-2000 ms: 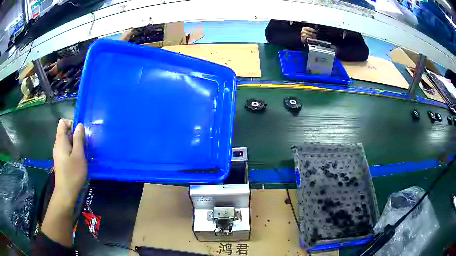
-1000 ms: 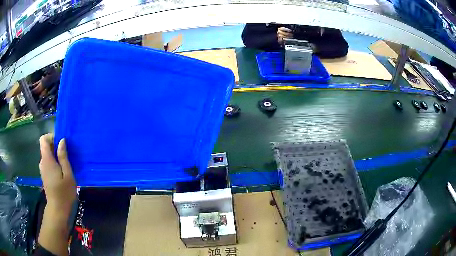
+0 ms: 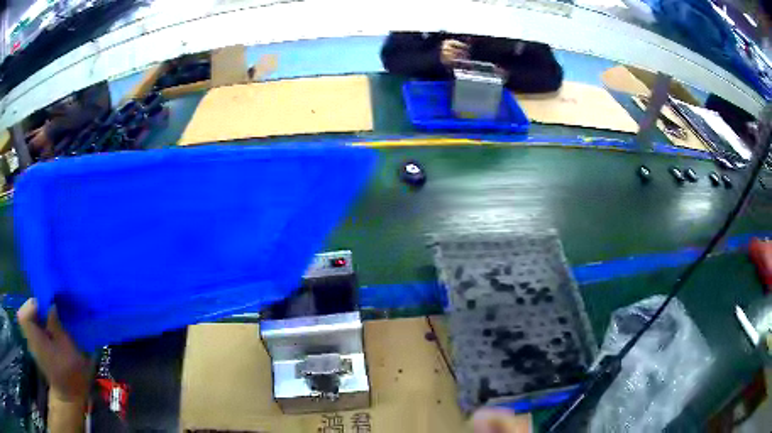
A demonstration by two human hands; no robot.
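A large blue plastic tray (image 3: pixel 186 232) is held up on the left, blurred and tilted, above the conveyor and the bench edge. My left hand (image 3: pixel 61 359) grips its lower left corner. My right hand (image 3: pixel 499 420) shows only as a blurred bit at the bottom edge, below the grey parts tray (image 3: pixel 474 338); its fingers cannot be made out. The automatic screw feeder (image 3: pixel 320 364), a white-grey box with a dark open hopper and a red-black switch, stands on the cardboard sheet (image 3: pixel 224 380). Small black parts lie scattered in the grey tray.
A green conveyor (image 3: pixel 525 190) runs behind, carrying a round black piece (image 3: pixel 412 173) and several more at right. A black screwdriver cord (image 3: pixel 677 287) crosses a clear plastic bag (image 3: pixel 647 372). A black printed sheet (image 3: pixel 144 385) lies left. A person's hand (image 3: pixel 453 52) is opposite.
The blue tray and my left hand have moved left and lower, and the tray is tilted flatter. My right hand has come in at the bottom edge. The whole view has shifted.
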